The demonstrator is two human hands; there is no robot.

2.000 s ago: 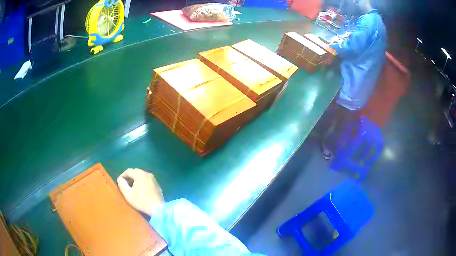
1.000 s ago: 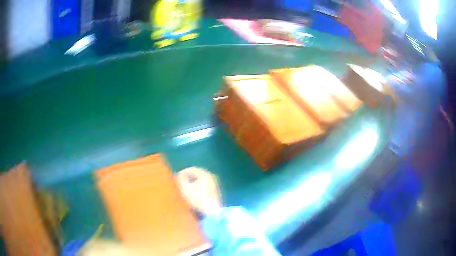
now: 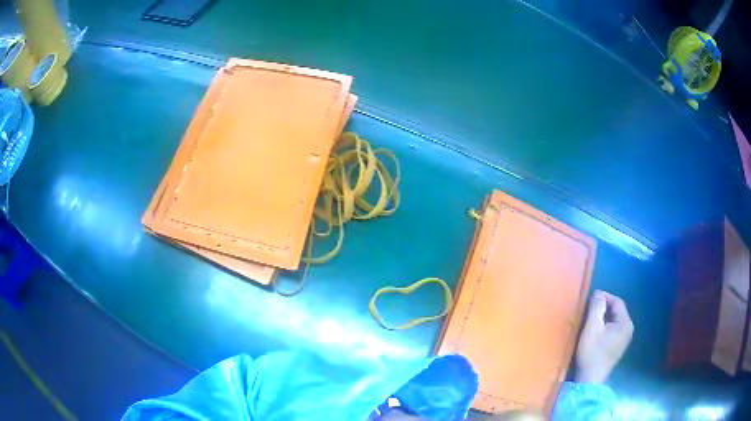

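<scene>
A stack of flat orange trays (image 3: 527,296) lies on the green bench at lower right. My right hand (image 3: 605,335) is at its right edge, fingers curled; whether it grips the stack is unclear. My left sleeve (image 3: 329,386) reaches across the bottom to the stack's near end. Only a sliver of my left hand (image 3: 512,415) shows at the picture's bottom edge, so its hold is hidden. A single rubber band (image 3: 410,303) lies left of this stack. A second, unevenly aligned orange tray stack (image 3: 247,156) lies at upper left, with a rubber band pile (image 3: 358,185) beside it.
Yellow tape rolls (image 3: 47,78) and a light-blue fan (image 3: 12,131) are at far left. A black frame (image 3: 177,8) lies at the top. A yellow fan (image 3: 696,62) stands at upper right. Banded tray bundles (image 3: 700,304) are at the right edge. A blue stool (image 3: 18,263) is at left.
The view has swung left, bringing the left tray stack, band pile and tape rolls into full view. My right hand stays beside the right stack. My left sleeve now lies across the bottom.
</scene>
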